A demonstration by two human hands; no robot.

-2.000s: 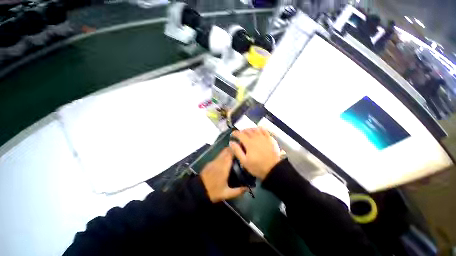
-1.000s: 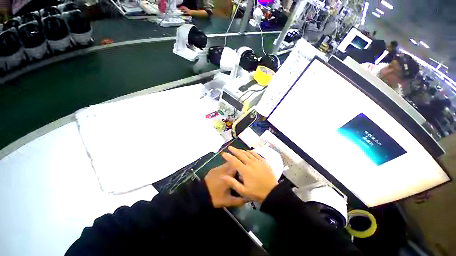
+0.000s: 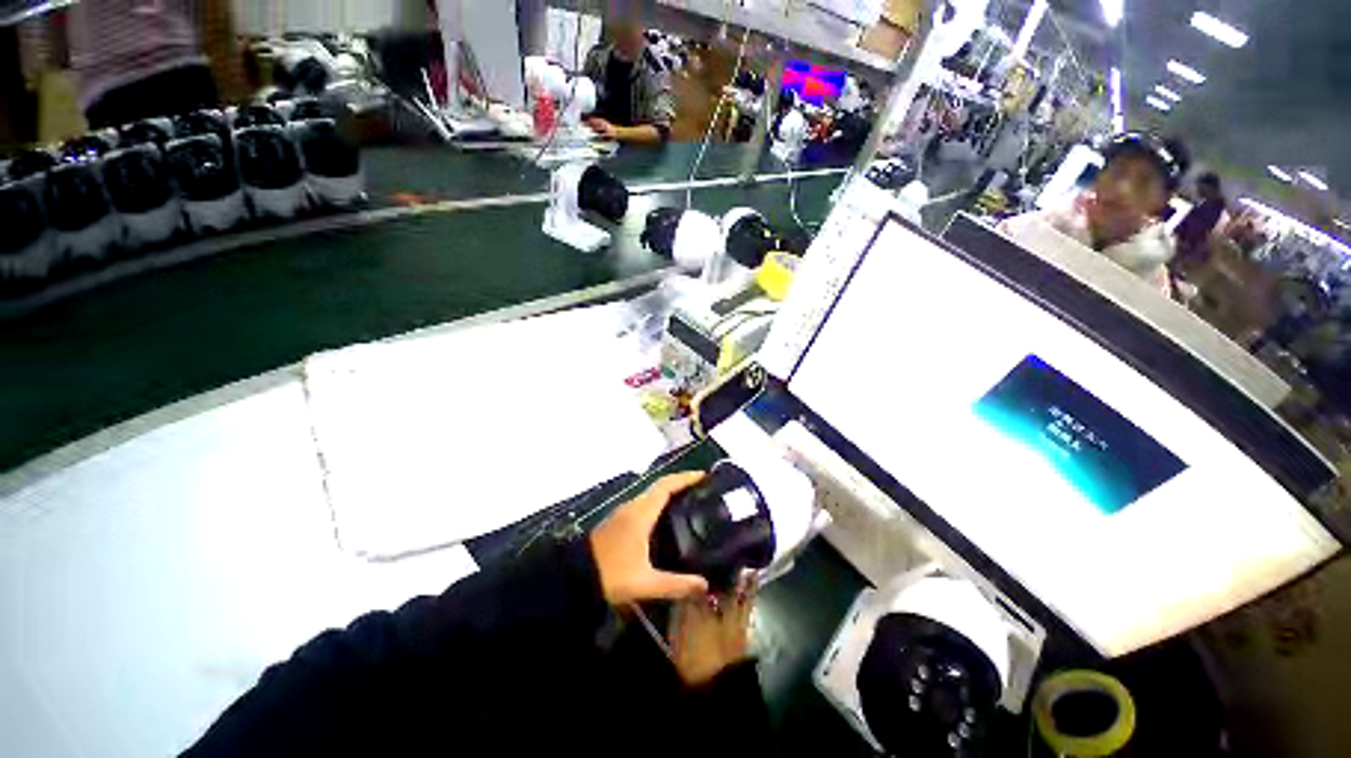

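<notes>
A dome camera with a white shell and a glossy black ball head (image 3: 719, 521) is between my hands, over the bench mat in front of the monitor. My left hand (image 3: 637, 545) is curled around the left side of the black ball. My right hand (image 3: 713, 629) touches the ball from below, its fingertips at the lower edge; the palm is partly hidden. A second dome camera (image 3: 926, 666) stands on the bench to the right, its black face with small round lights towards me.
The monitor (image 3: 919, 385) stands behind with a blue box on screen. A yellow tape roll (image 3: 1085, 714) lies at the right. A white foam sheet (image 3: 474, 430) lies left. Rows of cameras (image 3: 200, 178) stand beyond the green conveyor (image 3: 222, 341). People are in the background.
My right hand has moved from on top of the ball to below it, uncovering the black face. The view has shifted, and the second camera now shows more fully.
</notes>
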